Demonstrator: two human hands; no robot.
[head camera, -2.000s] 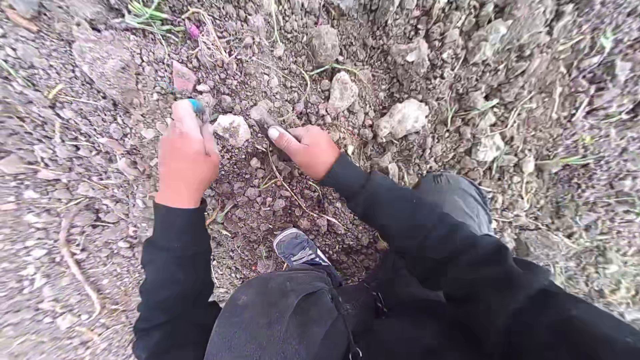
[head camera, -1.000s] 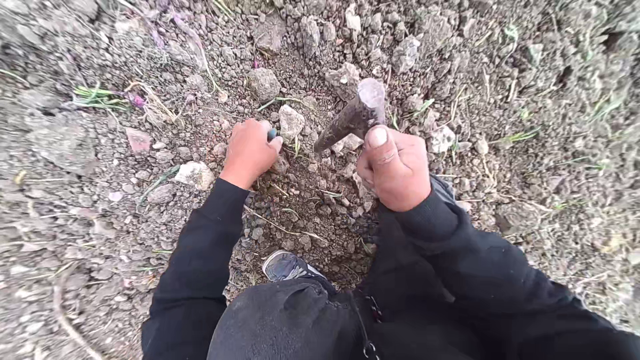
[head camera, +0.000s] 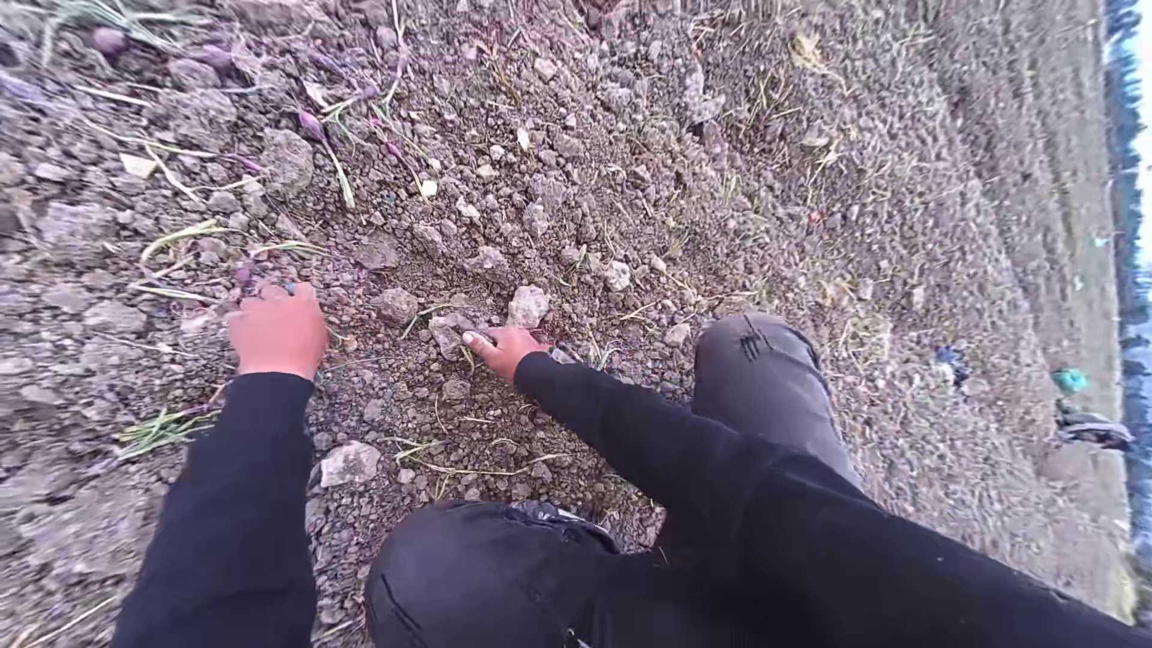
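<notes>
My left hand (head camera: 277, 331) is low over the soil at the left, fingers curled and pointing away from me. A small blue-teal thing (head camera: 292, 288) shows at its fingertips; whether the hand holds anything is hidden. Just beyond the fingers lies a purple onion bulb (head camera: 244, 274) with limp green leaves (head camera: 180, 236). Nearer the middle, my right hand (head camera: 506, 349) is closed around a dark hand tool (head camera: 464, 328), mostly covered by the hand, its working end down at the clods. A pale stone (head camera: 528, 307) sits right beside this hand.
Loose purple bulbs with stalks (head camera: 311, 126) lie at the upper left. Clods and stones cover the ground, with a pale stone (head camera: 349, 463) between my left forearm and my knee (head camera: 765, 378). Green leaves (head camera: 166, 432) lie left of that forearm. A green object (head camera: 1069, 380) is far off at the right.
The hand tool, raised with its thick round handle end showing one second ago, is now lowered to the soil in my right hand. The view has shifted, now taking in the field's far edge.
</notes>
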